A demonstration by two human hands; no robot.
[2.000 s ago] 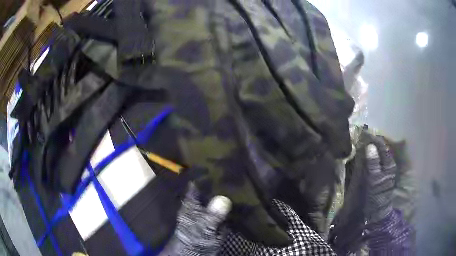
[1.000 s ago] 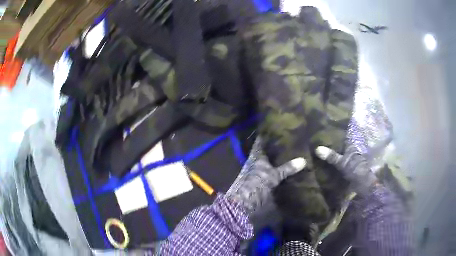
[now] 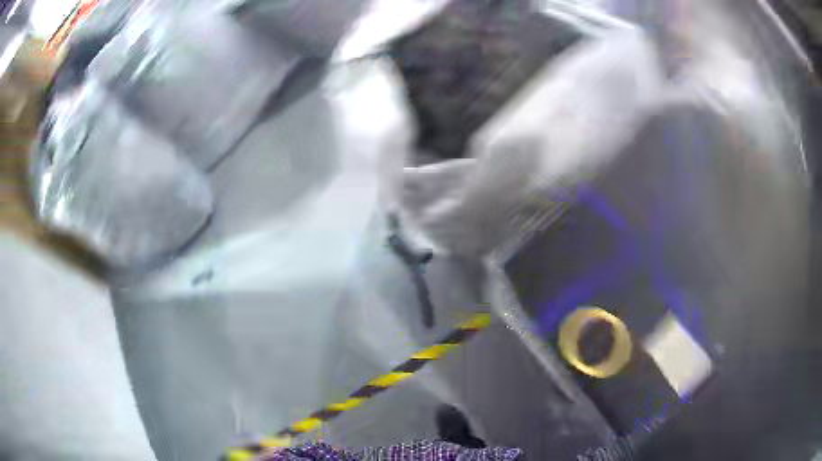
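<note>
Neither of my hands can be made out; only a purple plaid sleeve (image 3: 406, 450) shows at the bottom edge. A yellow-cream tape roll (image 3: 577, 365) lies on the black stack (image 3: 563, 270) at the lower right. A white label (image 3: 680, 356) and blurred blue bands (image 3: 599, 288) are on the stack. An open white-grey sack (image 3: 568, 99) stands at the upper middle, with dark, mottled contents (image 3: 469, 67). The view is strongly blurred.
Closed pale sacks (image 3: 216, 81) stand at the upper left. The grey floor (image 3: 261, 360) has yellow-black marking tape (image 3: 388, 383) running up to the stack. A small dark object (image 3: 455, 423) is near the bottom edge.
The view has swung towards the tape roll's side and the sacks. The camouflage piece I held with both gloved hands and both hands have left the picture.
</note>
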